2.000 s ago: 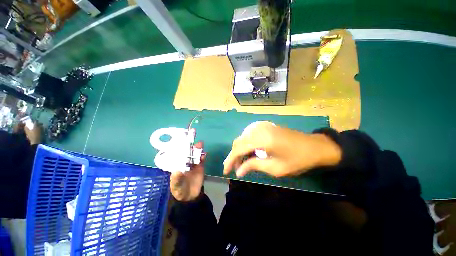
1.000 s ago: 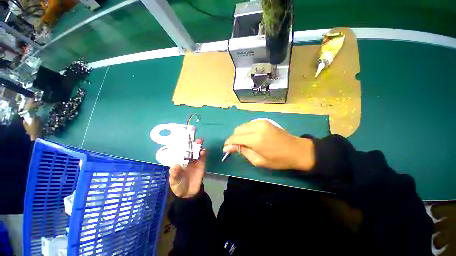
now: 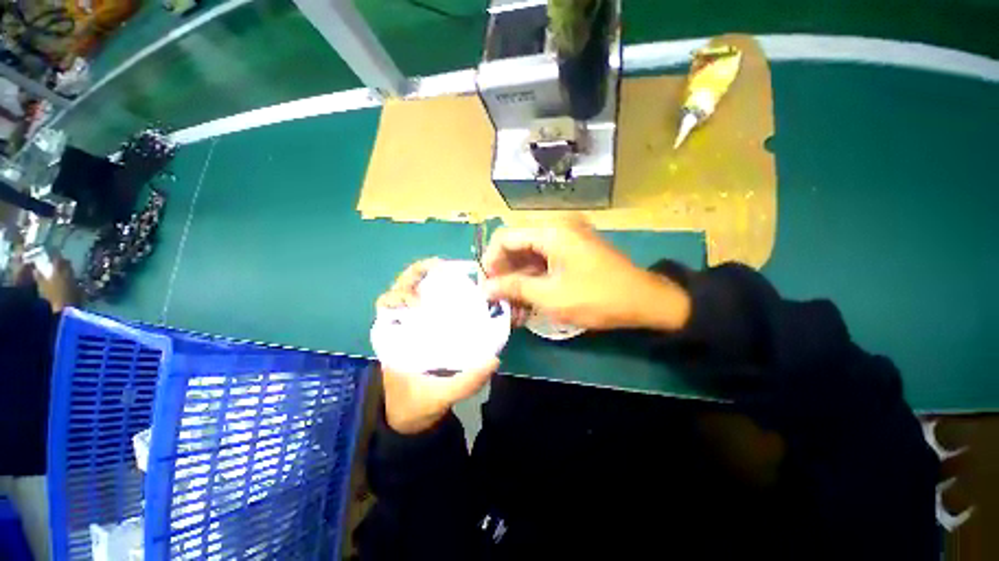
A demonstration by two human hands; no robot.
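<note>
My left hand holds a white rounded unit above the bench's front edge, with its fingers behind and below it. The unit is overexposed, so its details are unclear. My right hand is at the unit's right edge, with thumb and fingers bent together; what they pinch cannot be made out. A thin dark lead wire stands up beside these fingertips. A white round part lies on the green bench, partly hidden under my right hand.
A screw feeder and a yellow glue tube are on the cardboard mat. A thick dark cylinder hangs over the feeder. A blue crate is at lower left. Dark bundles and another person's hand are far left.
My left hand has turned the unit; its two ring-like lobes no longer show at the left. My right hand has moved up and left to the unit, uncovering part of the white round part.
</note>
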